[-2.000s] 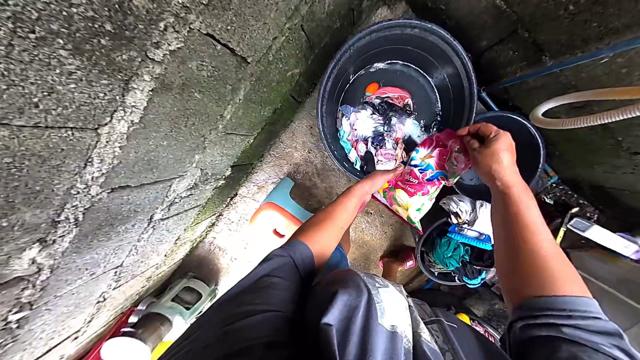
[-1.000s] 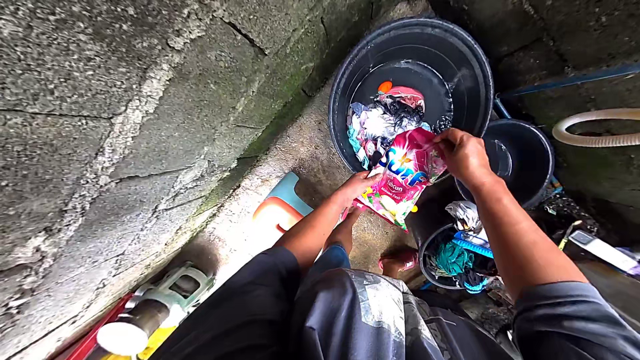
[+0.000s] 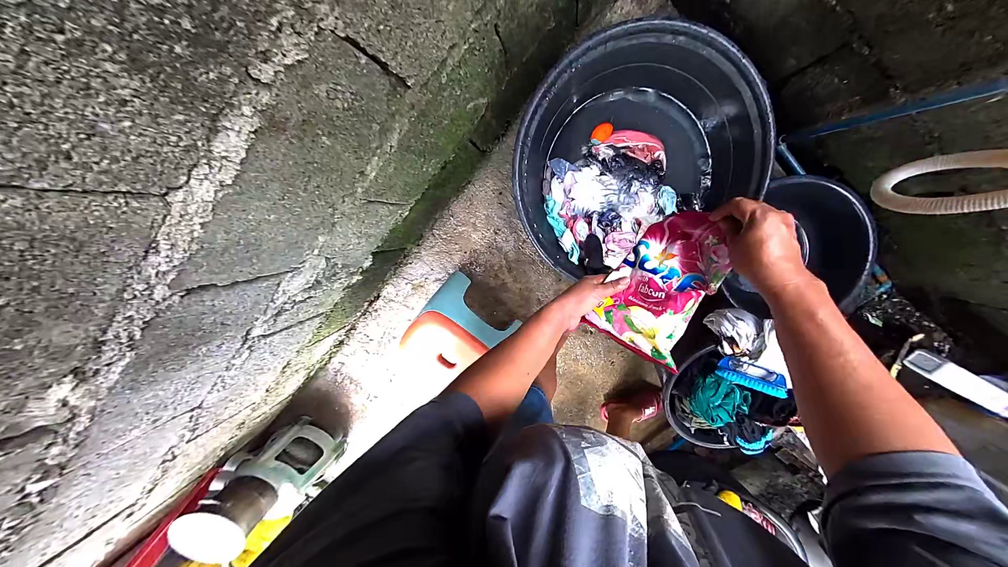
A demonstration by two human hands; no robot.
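A pink Surf detergent bag (image 3: 661,287) is held over the near right rim of a big black plastic basin (image 3: 543,102). My left hand (image 3: 591,299) grips the bag's lower left side. My right hand (image 3: 760,240) pinches its upper right corner. Wet clothes (image 3: 606,189) in white, pink, teal and black lie in water in the basin, with a small orange object (image 3: 602,131) at their far edge. Whether the bag's mouth is open, I cannot tell.
A second black tub (image 3: 843,236) stands right of the basin. Below it a bucket holds teal cloth (image 3: 717,398) and a blue brush (image 3: 752,376). A blue and orange plastic stool (image 3: 465,315) is at the left, near a concrete wall (image 3: 236,197). A ribbed hose (image 3: 937,185) hangs at the right.
The bag, first crumpled and tilted, was turned more upright with its printed front facing me by one second ago. Both hands have stayed on it.
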